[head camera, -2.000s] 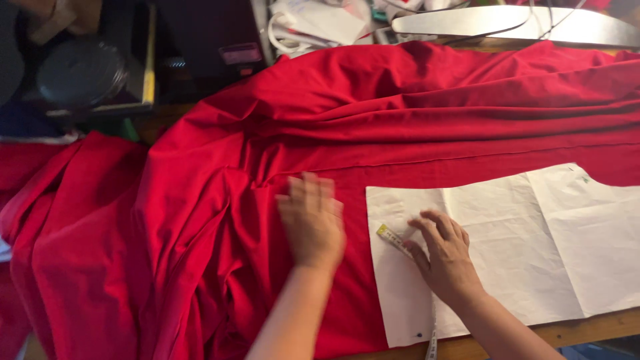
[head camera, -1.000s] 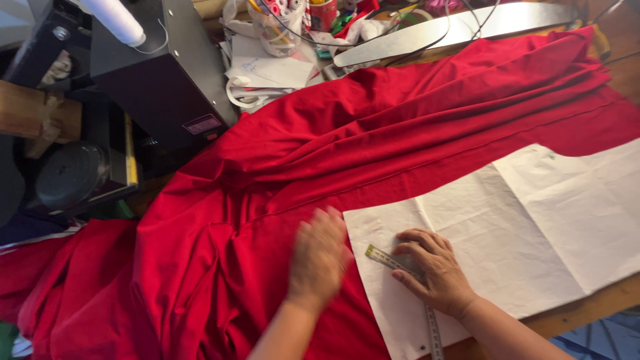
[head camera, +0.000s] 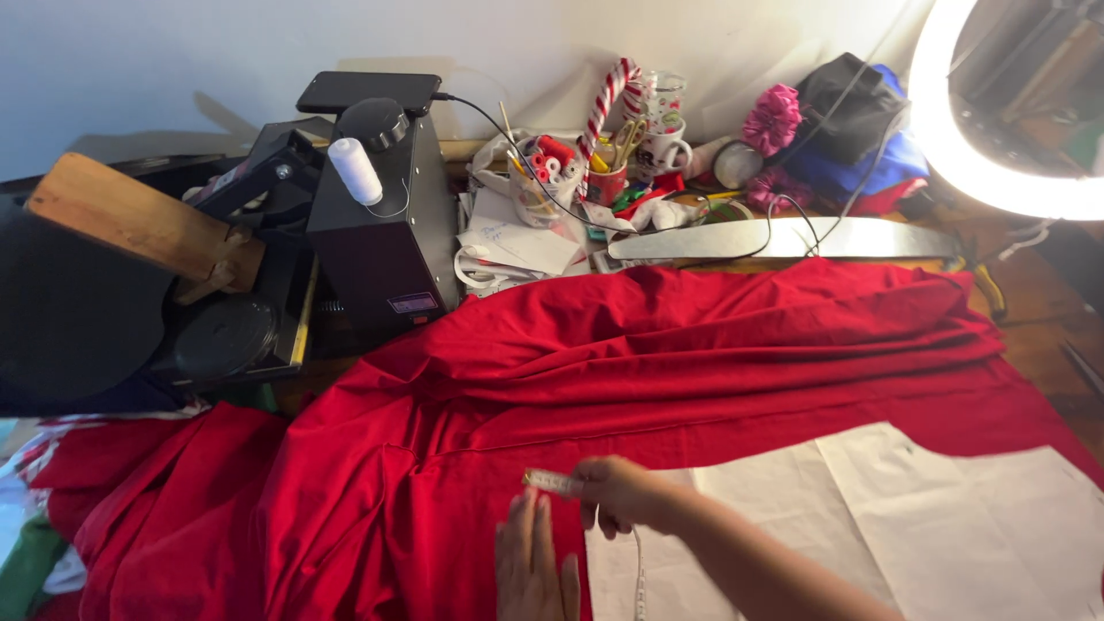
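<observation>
Red fabric (head camera: 690, 345) lies in folds across the table, with a creased white paper pattern piece (head camera: 949, 526) flat on it at the lower right. My right hand (head camera: 625, 496) is just over the pattern's left edge and grips a tape measure (head camera: 552, 483) near its metal-tipped end. The rest of the tape hangs below that hand over the paper. My left hand (head camera: 535, 561) rests on the red fabric left of the paper, fingers extended and holding nothing, its fingertips just beneath the tape's end.
Behind the fabric lies a long metal ruler (head camera: 776, 237). A black machine box (head camera: 379, 233) bears a white thread spool (head camera: 354, 171) and a phone (head camera: 371, 92). Cups of thread and scissors stand near a candy-cane ornament (head camera: 614, 99). A lit ring light (head camera: 936, 112) is at the upper right.
My right hand has gone from resting on the paper to holding the tape end out past its left edge, over my left fingertips. The view has tilted up, showing more of the wall.
</observation>
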